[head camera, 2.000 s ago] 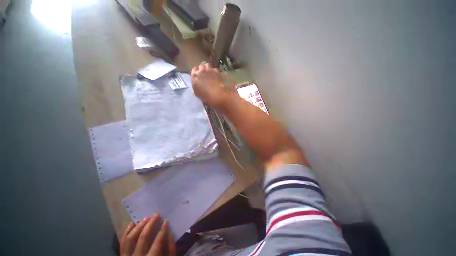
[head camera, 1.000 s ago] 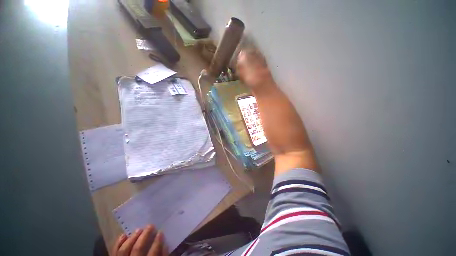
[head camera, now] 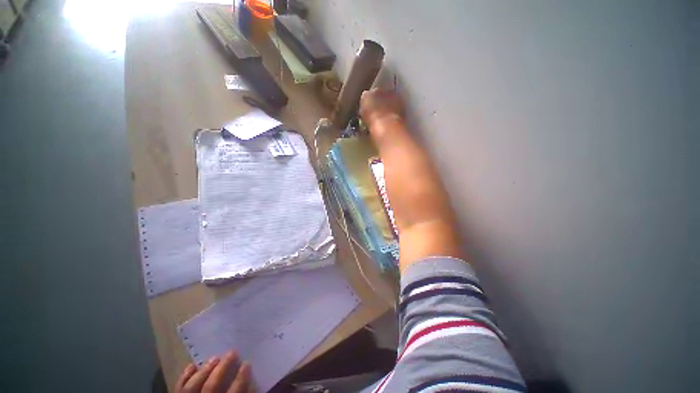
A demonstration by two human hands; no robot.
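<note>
My right hand point(head camera: 381, 105) is at the wall side, beside the brown cylinder point(head camera: 360, 80) and beyond the form stack; its fingertips are hidden and blurred. My right forearm covers part of the smartphone point(head camera: 376, 178), which lies on the blue and yellow form stack point(head camera: 358, 194). My left hand point(head camera: 215, 376) rests at the bottom edge of the picture, cut off, with its fingers on the near corner of a pale lilac form point(head camera: 270, 321). The clipboard with ruled sheets point(head camera: 261, 207) lies in the middle, its lower edge crumpled.
Another punched form point(head camera: 167, 246) lies partly under the clipboard. A loose white slip point(head camera: 251, 123) and a small printed label point(head camera: 282, 146) lie at its top. Dark long boxes point(head camera: 305, 43) and an orange-and-blue object point(head camera: 259, 11) stand farther back. A white cable point(head camera: 346, 230) runs beside the stack. The wall is on the right.
My right hand moved from the clipboard's top right corner to the wall side, then slightly lower beside the cylinder. The form stack came into view. My left hand stays on the form.
</note>
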